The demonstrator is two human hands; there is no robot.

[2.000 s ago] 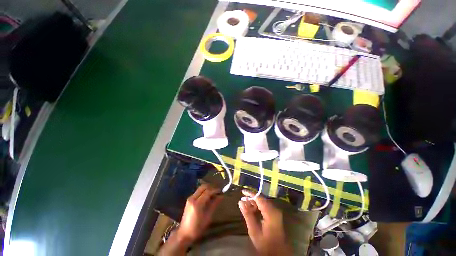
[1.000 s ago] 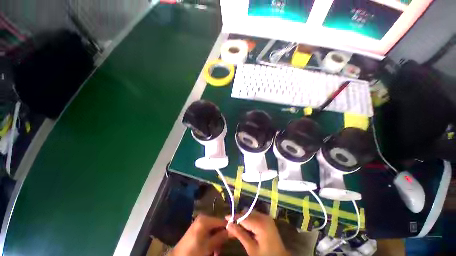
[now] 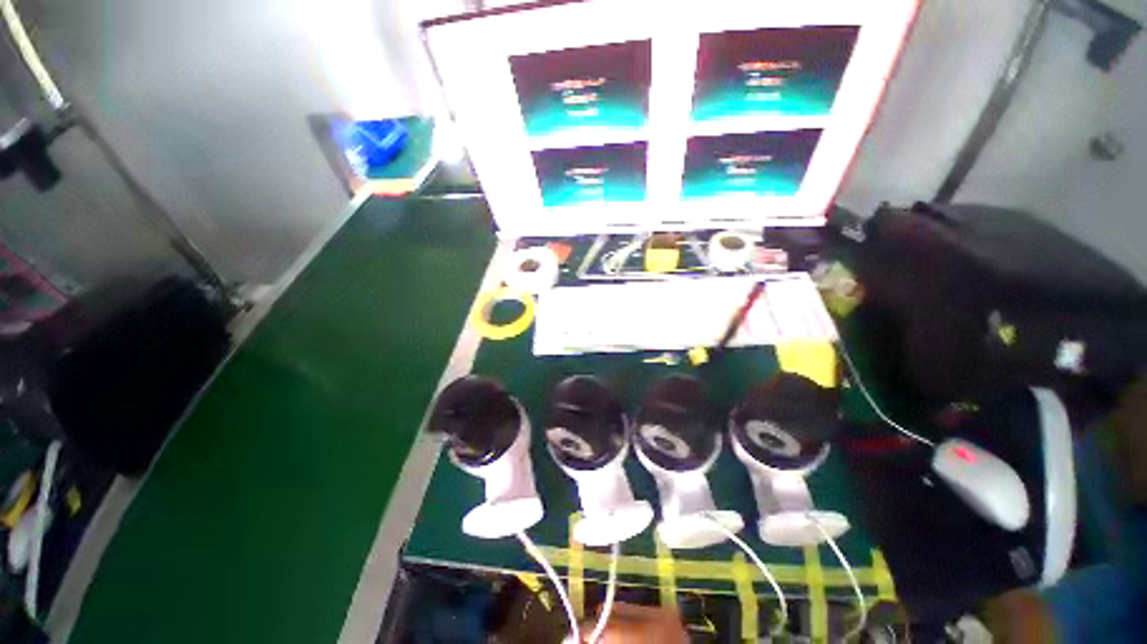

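Observation:
Several white security cameras with black ball heads stand in a row on the green mat; the leftmost has its head turned left, and the rightmost shows its round lens face. White cables run down from the two left feet to the bottom edge. One hand, seemingly my right hand, shows only in part at the bottom edge by these cable ends; its fingers and grip cannot be made out. My left hand is not in view.
A monitor with a four-way view stands behind a white keyboard with a red pen across it. A yellow tape ring lies left. A mouse and a black bulky bag are at right. A long green surface runs along the left.
The view has tilted up, so the whole monitor shows and the cables' lower ends and most of the hands have dropped out of the picture. The cameras still stand in their row.

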